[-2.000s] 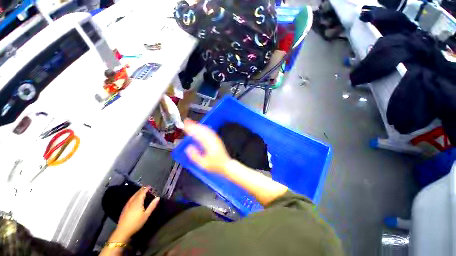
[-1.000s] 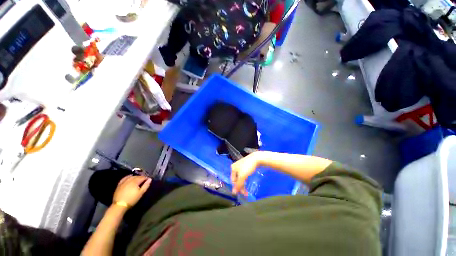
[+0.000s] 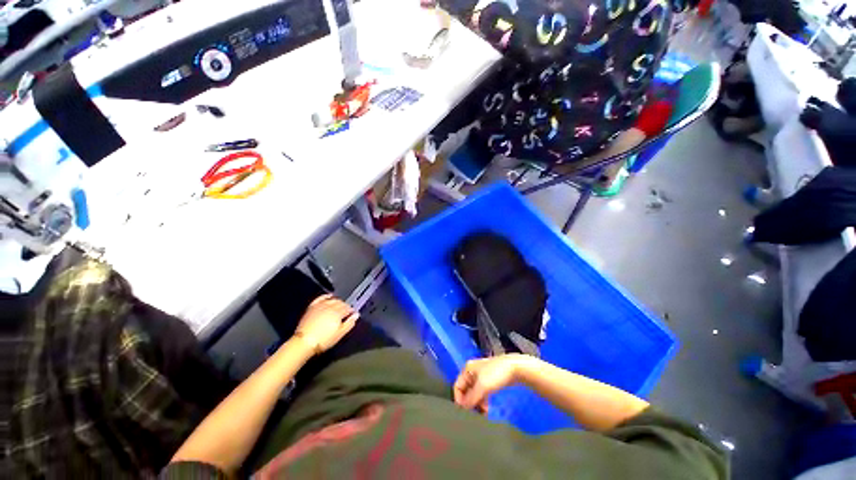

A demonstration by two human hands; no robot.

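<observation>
My right hand (image 3: 486,382) is over the near edge of the blue bin (image 3: 601,323), fingers curled against my green shirt; whether it holds anything is hidden. My left hand (image 3: 326,323) rests on my dark-clothed leg below the table's front edge; its fingers are bent and its grip is not clear. A stack of small dark cut parts (image 3: 507,289) lies in the bin just beyond my right hand. Dark plaid fabric (image 3: 94,375) with thin light lines hangs at the lower left, by the sewing machine's needle area (image 3: 47,220).
Scissors (image 3: 236,176) with red and orange loops and slim black snips (image 3: 232,145) lie on the white table (image 3: 282,211). A red-orange item (image 3: 351,100) lies farther right. A seated person in a patterned dark garment (image 3: 573,80) is beyond the bin. Dark garments (image 3: 812,211) hang at right.
The view has swung left, showing the plaid and the needle area. My right hand has come back from reaching over the bin to its near edge. My left hand stays on my leg.
</observation>
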